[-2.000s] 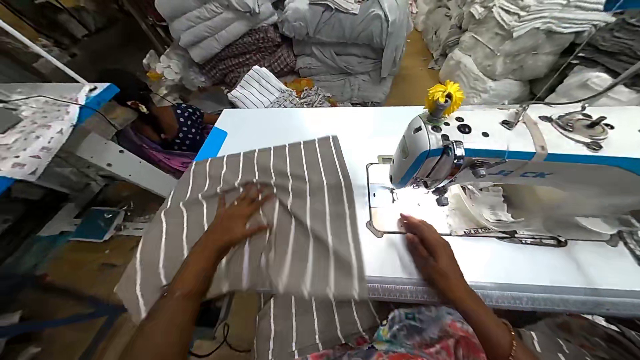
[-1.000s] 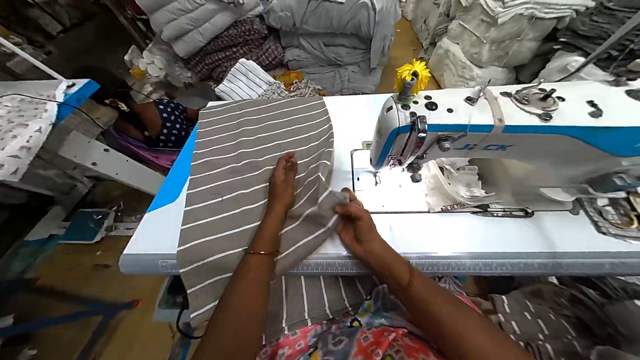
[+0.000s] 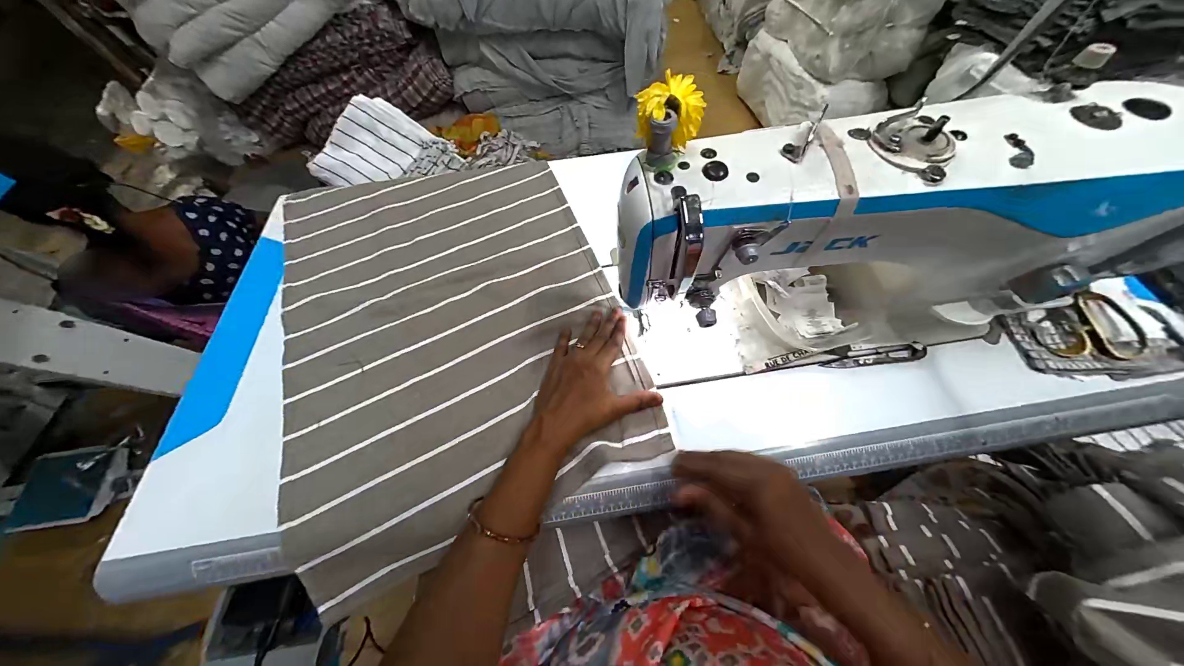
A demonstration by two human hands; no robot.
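Note:
A grey-brown fabric piece with white stripes (image 3: 416, 342) lies spread on the white sewing table, its lower left part hanging over the front edge. My left hand (image 3: 587, 384) rests flat on its right border, fingers apart, just left of the presser foot area of a Jack sewing machine (image 3: 888, 194). My right hand (image 3: 749, 499) is blurred, low at the table's front edge near the fabric's bottom right corner; whether it grips anything is unclear. More striped fabric (image 3: 583, 555) lies below the table edge, by the lap.
Scissors (image 3: 1110, 326) lie in a wire tray at the right. A yellow flower (image 3: 671, 106) tops the machine head. A person in dotted clothing (image 3: 217, 245) sits at the left. Stacked grey cloth (image 3: 555, 74) stands behind the table. A measuring scale (image 3: 620, 499) runs along the front edge.
The fabric has been turned and now lies flatter, its right border beside the needle area. My left hand has moved onto that border; my right hand has left the fabric's folded edge and moved down.

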